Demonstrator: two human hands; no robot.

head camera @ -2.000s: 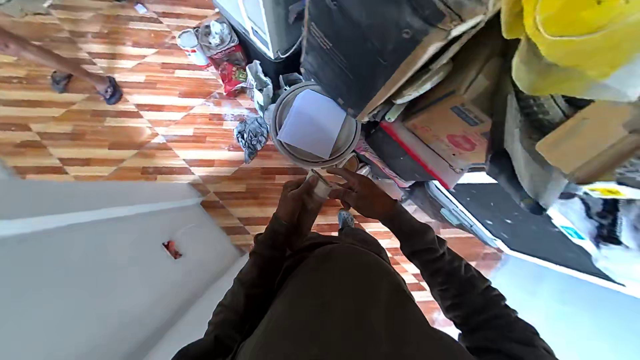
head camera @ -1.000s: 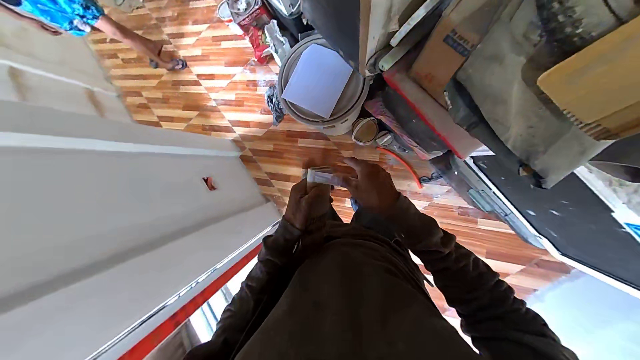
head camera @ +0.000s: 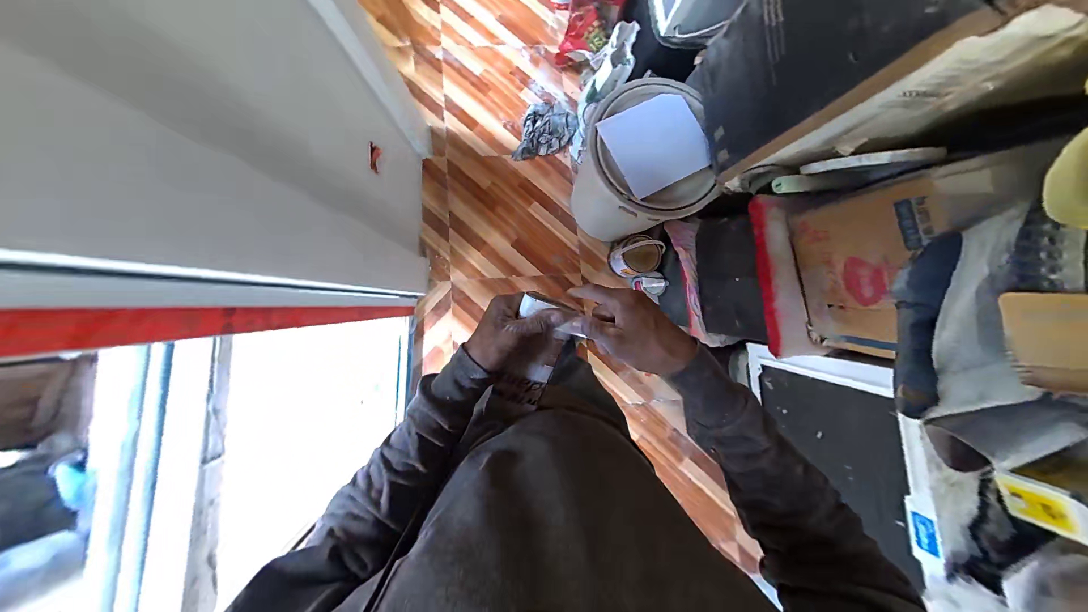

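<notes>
My left hand [head camera: 514,331] holds a small, flat white piece [head camera: 539,307] in front of my waist, its thumb lying across it. At the right end of that piece, the fingers of my right hand [head camera: 636,330] grip it, with the index finger reaching over towards the left hand. A pale sheet with printing [head camera: 534,381] hangs just below my left hand, partly hidden by it. What the white piece is made of cannot be told. Beyond the hands stands a large round bucket [head camera: 602,204] with a white sheet [head camera: 654,144] on its lid.
Beside the bucket are a small open can [head camera: 637,256] and a crumpled grey rag [head camera: 545,130] on the wood-patterned floor [head camera: 510,221]. Cardboard boxes [head camera: 850,263] and a dark framed panel [head camera: 837,433] crowd the right side. A pale wall [head camera: 212,153] and a bright opening [head camera: 310,408] lie left.
The view has turned a lot, and the other person seen at the upper left before is out of view. Both hands stay together at the white piece.
</notes>
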